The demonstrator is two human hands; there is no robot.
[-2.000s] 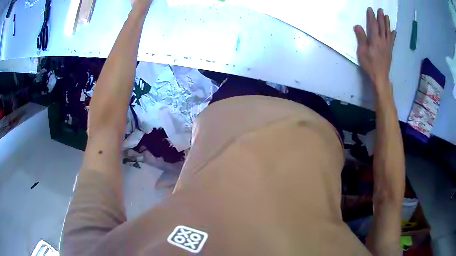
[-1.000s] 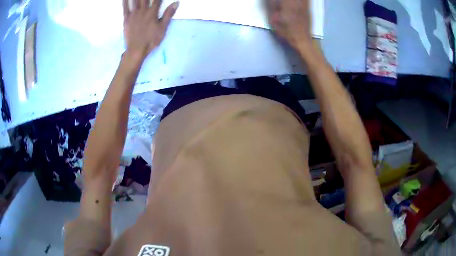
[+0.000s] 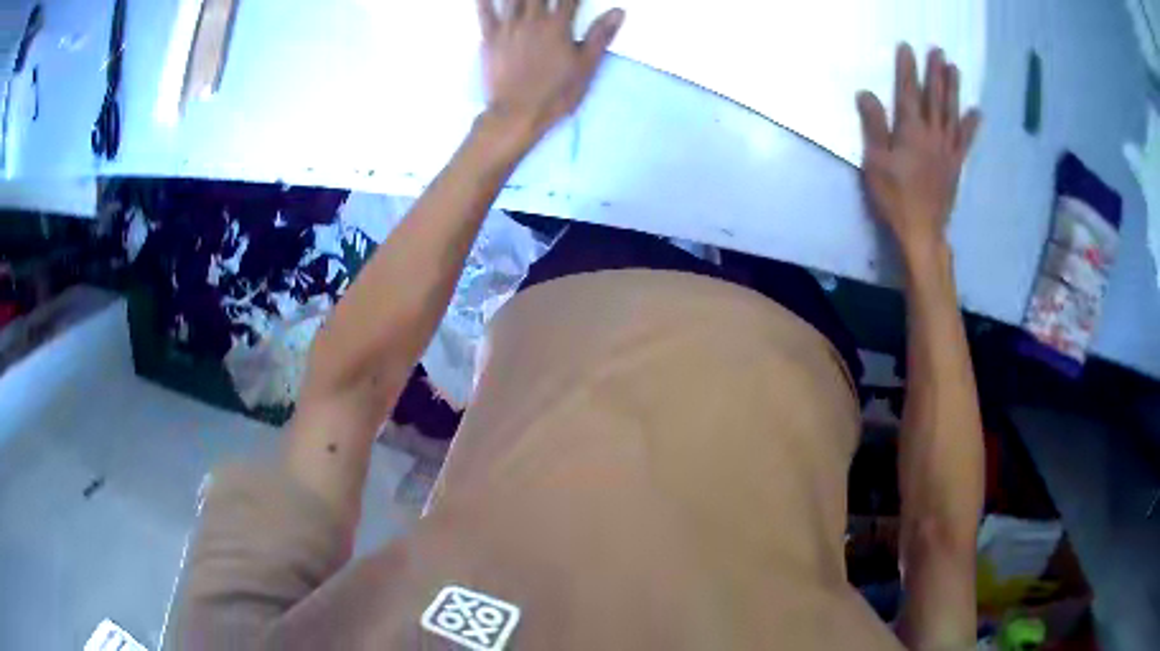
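A pale fabric stack [image 3: 789,64], overexposed to white, lies on the blue-grey table [image 3: 687,165] and runs off the top of the picture. My left hand [image 3: 537,57] lies on its near edge, palm down, thumb spread; its fingertips are cut off by the top edge. My right hand [image 3: 918,146] lies flat at the stack's right near corner, fingers apart. Neither hand holds anything.
A cloth weight [image 3: 1075,267] with navy ends lies at the right table edge. A dark green tool [image 3: 1033,92] lies above it. Black shears [image 3: 112,95] and a tan strip [image 3: 206,48] lie at left. Scraps [image 3: 274,356] and a box [image 3: 1018,560] are below the table.
The view swung left and back again. My left hand has come into view and lies closer to my right hand than two seconds ago. My right hand stays near the stack's corner.
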